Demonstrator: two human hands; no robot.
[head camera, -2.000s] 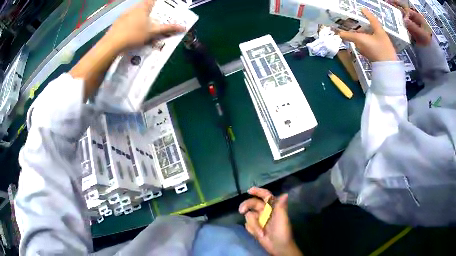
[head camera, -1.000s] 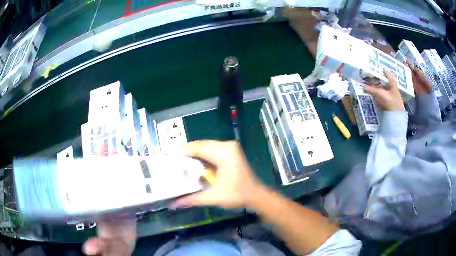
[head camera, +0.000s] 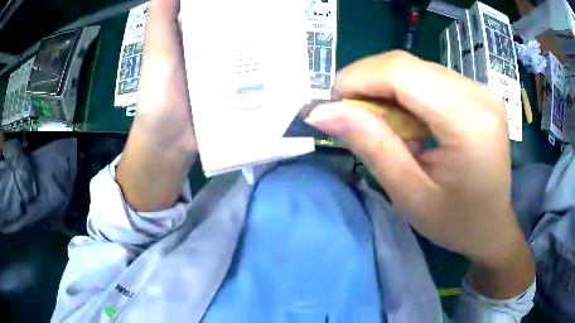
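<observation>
A white retail carton (head camera: 252, 76) stands up close to my chest, its face glared white. My left hand (head camera: 165, 94) holds it along its left side; the fingertips are cut off by the top edge. My right hand (head camera: 435, 139) is closed around the tan handle of a small hand knife (head camera: 388, 118). The dark angled blade lies at the carton's right edge near its lower end; whether it touches cannot be told. A small pale tab (head camera: 248, 173) sticks out below the carton's lower end.
White cartons stand behind on the green bench (head camera: 372, 38), with stacked cartons (head camera: 498, 53) to the right. A heat gun (head camera: 411, 20), white crumpled scrap (head camera: 533, 57) and second knife (head camera: 526, 106) lie at right. A dark-faced carton (head camera: 55, 63) is far left. People's grey sleeves show at both sides.
The carton has turned from lying sideways to upright before me. My right hand has moved off its end, and the knife blade now shows at its edge. The view has tilted down.
</observation>
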